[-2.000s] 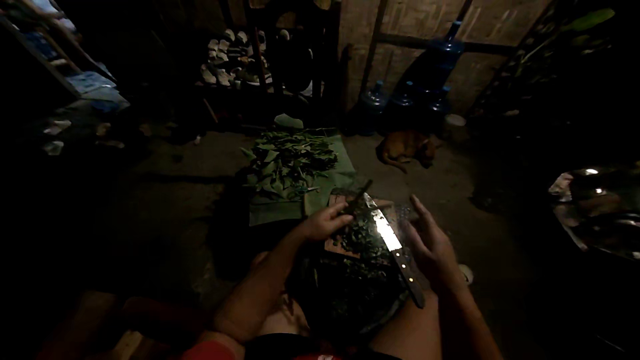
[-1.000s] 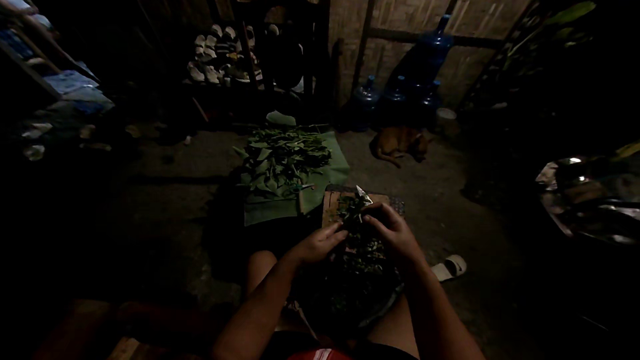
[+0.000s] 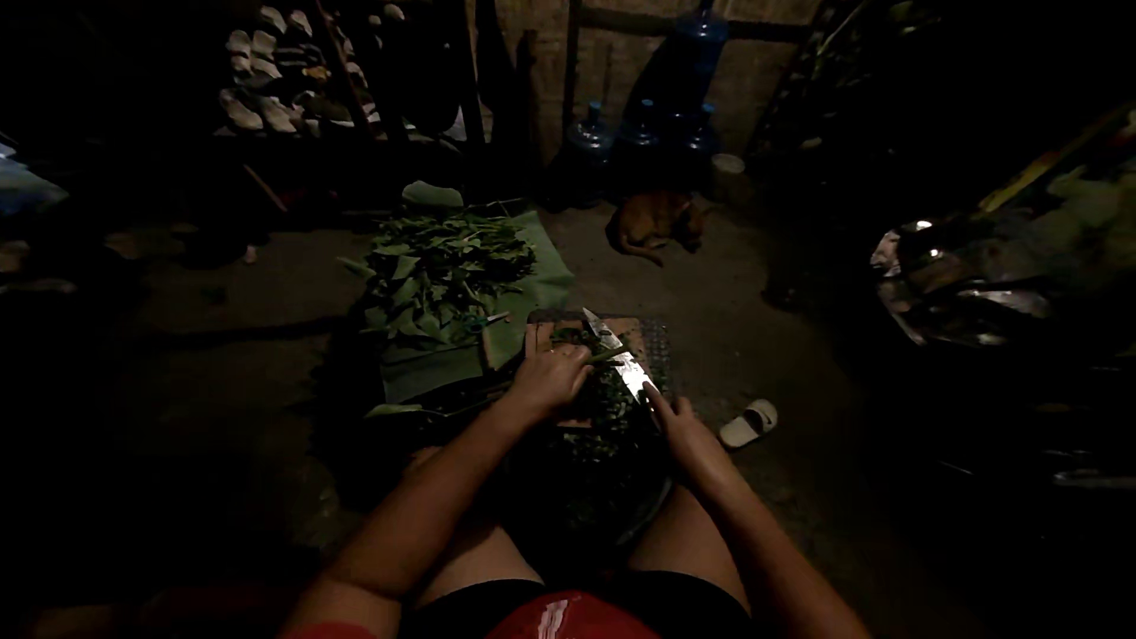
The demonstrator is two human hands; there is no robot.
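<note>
My right hand (image 3: pixel 683 430) grips a knife (image 3: pixel 624 362) by its handle, the shiny blade pointing up and to the left across a wooden board (image 3: pixel 539 337). With my left hand (image 3: pixel 556 377) I hold green stems (image 3: pixel 609 352) at the blade, over the board. Chopped greens (image 3: pixel 612 417) lie on the board and below it, between my legs, where it is too dark to tell what holds them. Left of the board, a pile of leafy greens (image 3: pixel 444 266) rests on a large green leaf (image 3: pixel 543 266).
A brown dog (image 3: pixel 655 224) lies curled on the floor beyond the board, near large blue water bottles (image 3: pixel 646 129). One pale slipper (image 3: pixel 751 423) is right of my right hand. Shoes (image 3: pixel 257 58) fill a rack at the upper left. Shiny metal ware (image 3: pixel 923 275) stands at the right.
The knife blade now lies in full view across the board; a second ago only a little of it showed, between my hands. My hands have moved apart since then.
</note>
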